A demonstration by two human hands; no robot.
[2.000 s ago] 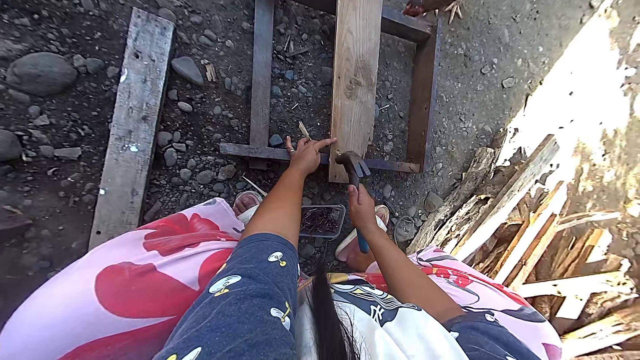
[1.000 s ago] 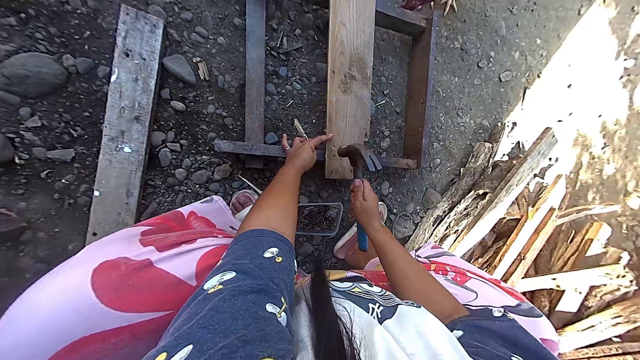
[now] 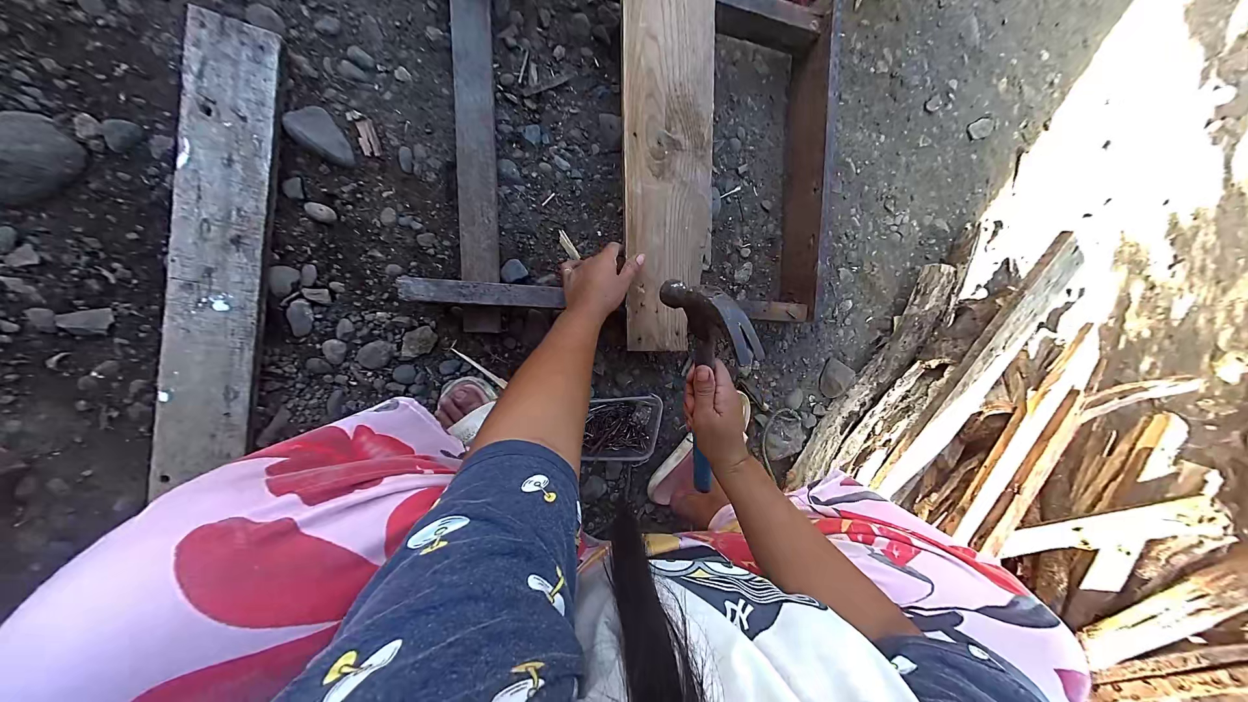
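My right hand (image 3: pixel 717 409) is closed around the handle of a claw hammer (image 3: pixel 710 317), its head raised beside the near end of a pale wooden board (image 3: pixel 668 175). That board lies lengthwise over a dark wooden frame (image 3: pixel 811 175) on the ground. My left hand (image 3: pixel 597 283) rests at the board's left edge, over the frame's near crosspiece (image 3: pixel 478 292), fingertips touching the wood. Whether it holds anything small cannot be seen. Between my feet sits a clear plastic container (image 3: pixel 655 429) of nails.
A weathered grey plank (image 3: pixel 219 244) lies on the stony ground at left, near a large stone (image 3: pixel 37 158) and a smaller grey stone (image 3: pixel 319 135). Split firewood (image 3: pixel 985 380) is piled at right. A dark wooden slat (image 3: pixel 475 146) runs parallel to the board.
The left hand's fingers, spread with one pointing across the board before, are now drawn in at its left edge. The hammer stays in my right hand near the board's end.
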